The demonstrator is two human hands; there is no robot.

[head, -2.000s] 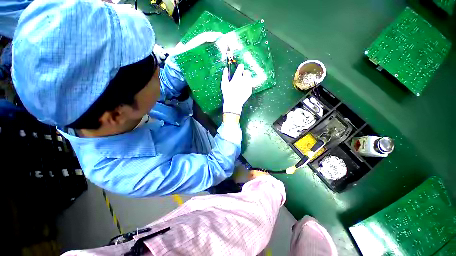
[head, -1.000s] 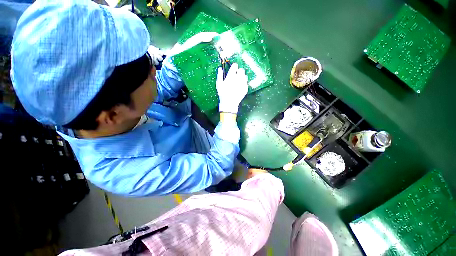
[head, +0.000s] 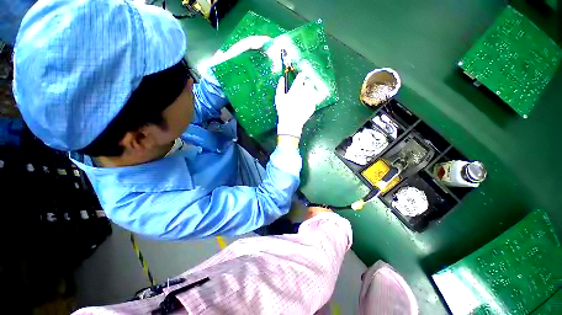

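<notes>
My left hand [head: 317, 212] shows only as a small patch beyond my pink checked sleeve, at the bench edge beside a black cord; its fingers cannot be made out. My right hand is out of view; a pink sleeve part [head: 385, 292] shows at the bottom. In front, a person in blue with white gloves works on a green circuit board [head: 246, 80], whose tilted part shows silvery dots. Their near gloved hand holds small dark-handled cutters [head: 286, 77] against the board. The soldering iron [head: 370, 195] with yellow grip lies across the tray's edge.
Black compartment tray [head: 425, 224] holds a yellow sponge [head: 377, 172], crumpled white heap [head: 366, 146], silvery disc [head: 410, 202] and white bottle [head: 459, 173]. A round tub [head: 380, 86] stands behind it. More green boards lie at upper right [head: 514, 61] and lower right [head: 511, 264].
The other person's gloved hand and cutters have shifted slightly on the board. The view has moved a little. My left hand stays in about the same place.
</notes>
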